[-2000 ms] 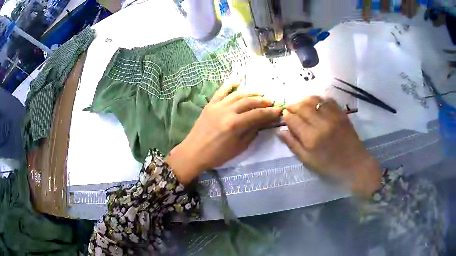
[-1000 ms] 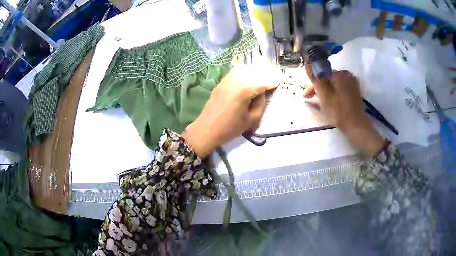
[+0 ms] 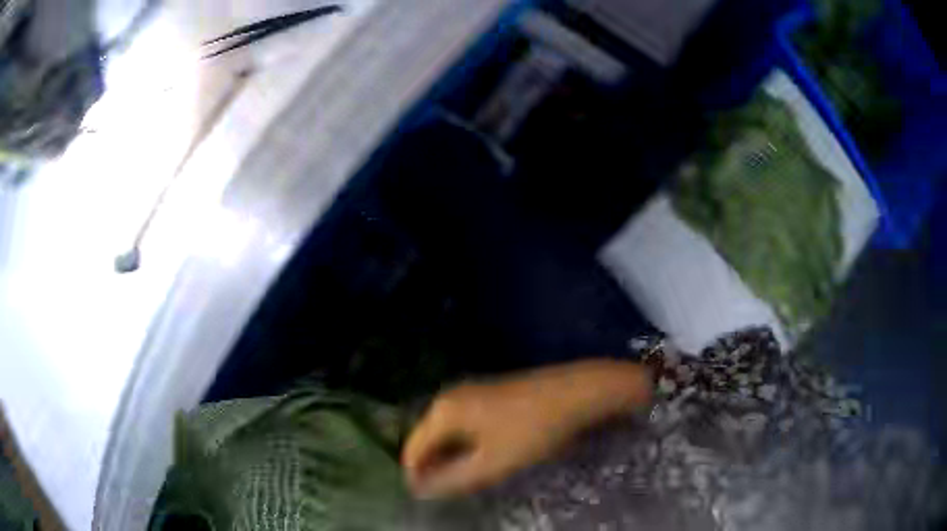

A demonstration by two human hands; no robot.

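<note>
My right hand (image 3: pixel 519 423) is blurred at the bottom centre, with its sleeve on the right. Its fingers are curled beside the green garment (image 3: pixel 291 456), which lies over the lap with pale shirring lines on it. I cannot tell whether the hand grips the cloth. My left hand is not in view. The black tweezers (image 3: pixel 272 29) lie on the white table at the top left. A thin dark rod with a rounded end (image 3: pixel 127 259) lies on the table below them.
The white table's grey front edge (image 3: pixel 301 135) runs diagonally across the left side. At right, a lighter green cloth piece (image 3: pixel 774 202) lies on a white surface (image 3: pixel 691 280). A blue bin rim (image 3: pixel 846 150) stands beside it. The space under the table is dark.
The view has swung right and down, away from the machine. My right hand has moved from the needle area to the lap, beside the garment. My left hand has left the picture.
</note>
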